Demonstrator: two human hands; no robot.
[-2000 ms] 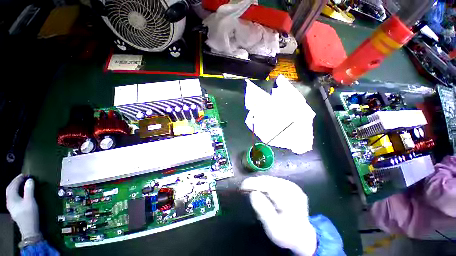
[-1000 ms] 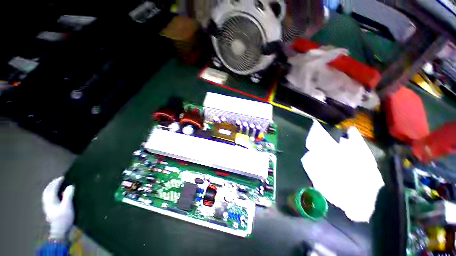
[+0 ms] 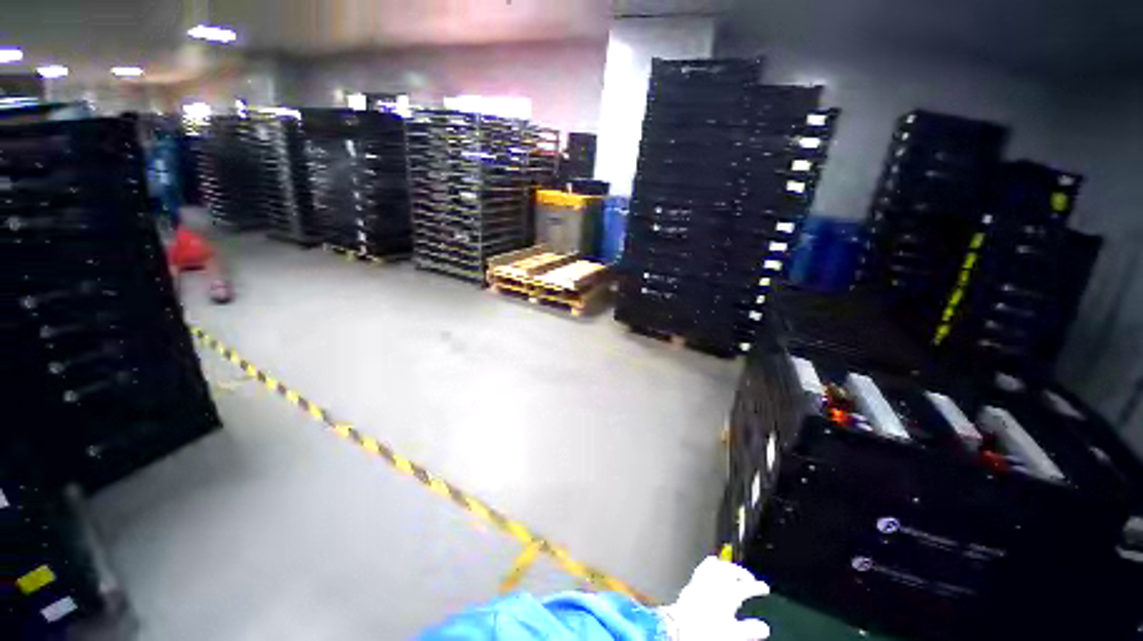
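Note:
My left hand [image 3: 717, 604], in a white glove with a blue sleeve, is at the bottom edge, partly cut off. Its fingers are apart and bent, and nothing shows in it. My right hand is out of the picture. Stacked black totes [image 3: 865, 526] with white printing stand to the right of my left hand. Power supply boards with silver-white heatsinks [image 3: 875, 403] and orange-red parts show in the top tote. The board and green cup are not in view.
A green bench strip [image 3: 808, 622] shows at the bottom. Tall black tote stacks [image 3: 715, 213] stand behind and at left [image 3: 100, 301]. Wire racks [image 3: 464, 194] and a wooden pallet [image 3: 548, 278] are farther back. Yellow-black tape [image 3: 376, 448] crosses the grey floor.
The view has swung far left from the bench to the floor and tote stacks. The board, cup, paper and fan have left the picture. My right hand has gone out of view.

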